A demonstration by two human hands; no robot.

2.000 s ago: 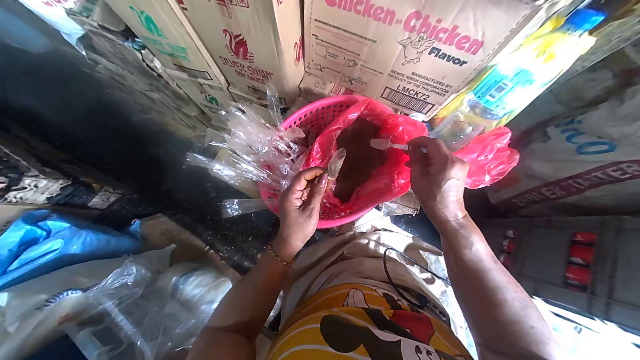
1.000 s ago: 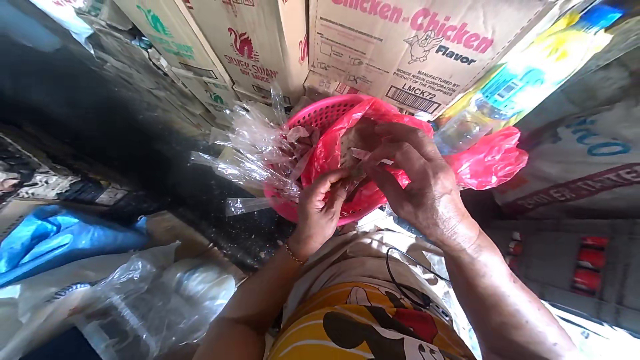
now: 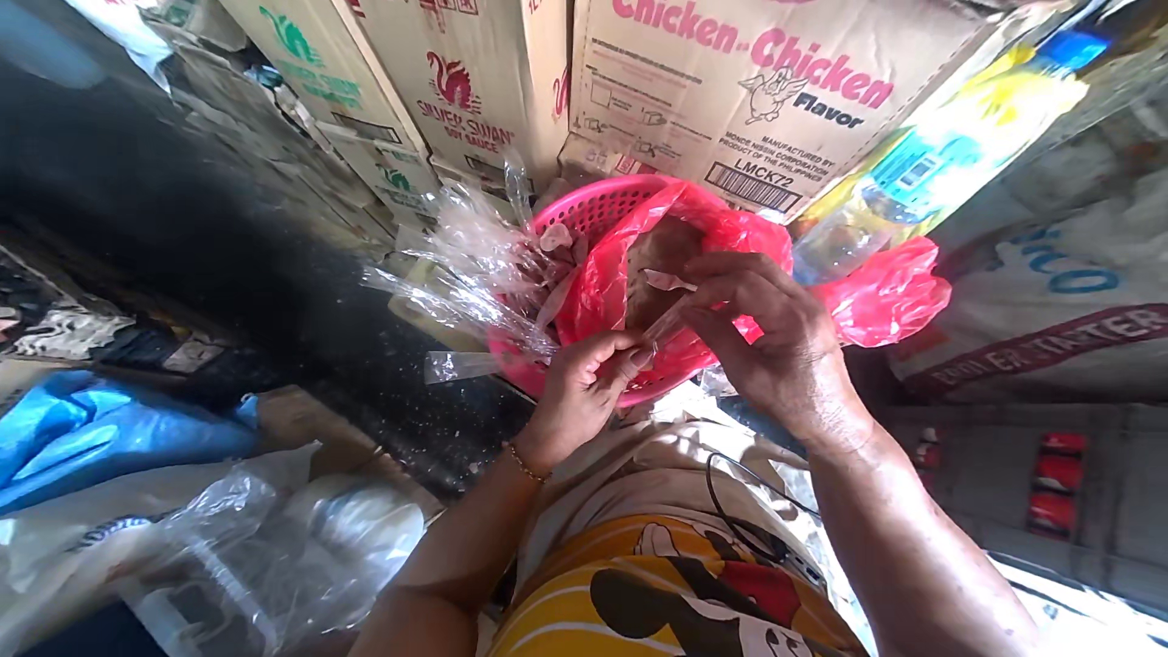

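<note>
A red plastic bag (image 3: 598, 290) with brown contents (image 3: 659, 260) lies open inside a pink perforated basket (image 3: 593, 203) in front of me. Over the bag, my left hand (image 3: 584, 388) pinches the lower end of a small clear plastic bag (image 3: 669, 321). My right hand (image 3: 776, 338) holds its upper part, and a small pale plastic spoon (image 3: 669, 281) sticks out from the same fingers. How full the small bag is, I cannot tell. Clear plastic bags (image 3: 479, 265) are heaped on the basket's left side, beside small wrapped pieces (image 3: 558, 246).
Cardboard boxes (image 3: 739, 91) stand behind the basket. A plastic bottle with a blue cap (image 3: 949, 169) leans at the right, near a printed sack (image 3: 1068, 283). Clear plastic packaging (image 3: 246, 547) and a blue plastic sheet (image 3: 119, 433) lie at the lower left.
My right hand has moved left and towards my left hand since the oldest frame, where it held the spoon apart over the red bag. Both hands are now at the small bag.
</note>
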